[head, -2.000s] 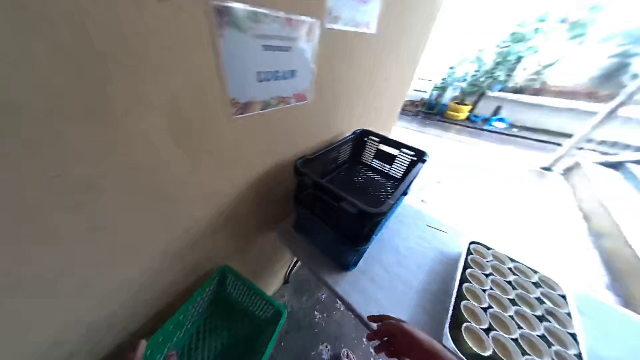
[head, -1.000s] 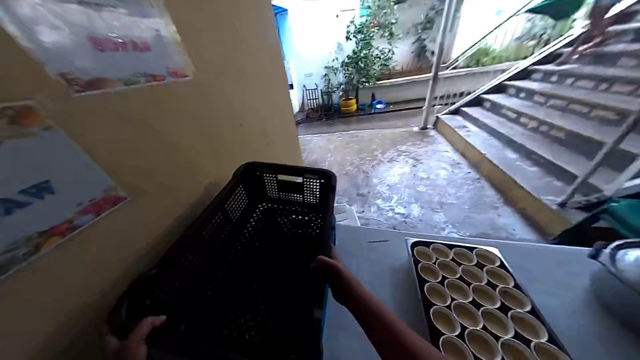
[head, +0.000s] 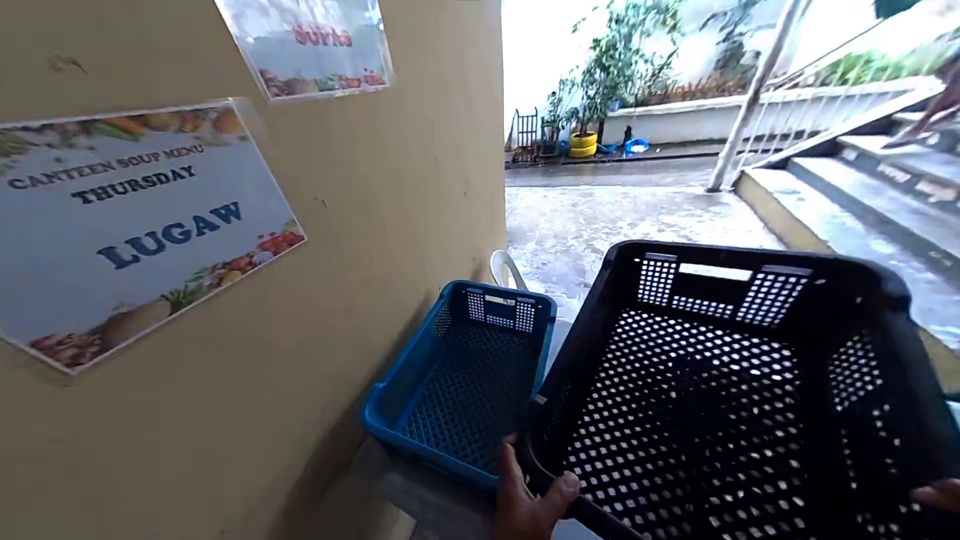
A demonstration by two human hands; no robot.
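Note:
A black perforated plastic crate [head: 697,420] is held up at the lower right, its empty inside facing me. My left hand [head: 532,499] grips its near left corner, thumb over the rim. At the right edge of the view, only the fingers of my right hand [head: 936,495] show, against the crate's right side; the rest is out of view. A blue perforated plastic crate [head: 469,382] stands beside the wall, left of the black one, with nothing seen inside it.
A tan wall [head: 360,225] with printed signs [head: 150,217] rises on the left. Behind the blue crate shows part of a white curved plastic piece [head: 508,268]. Farther off are wet paving [head: 637,217], a metal post [head: 754,97], concrete steps [head: 862,195] and a potted plant [head: 583,142].
The black crate has been lifted off to the right in my hands, and the blue crate that was under it is uncovered. The view has shifted; the tray of cups is out of sight.

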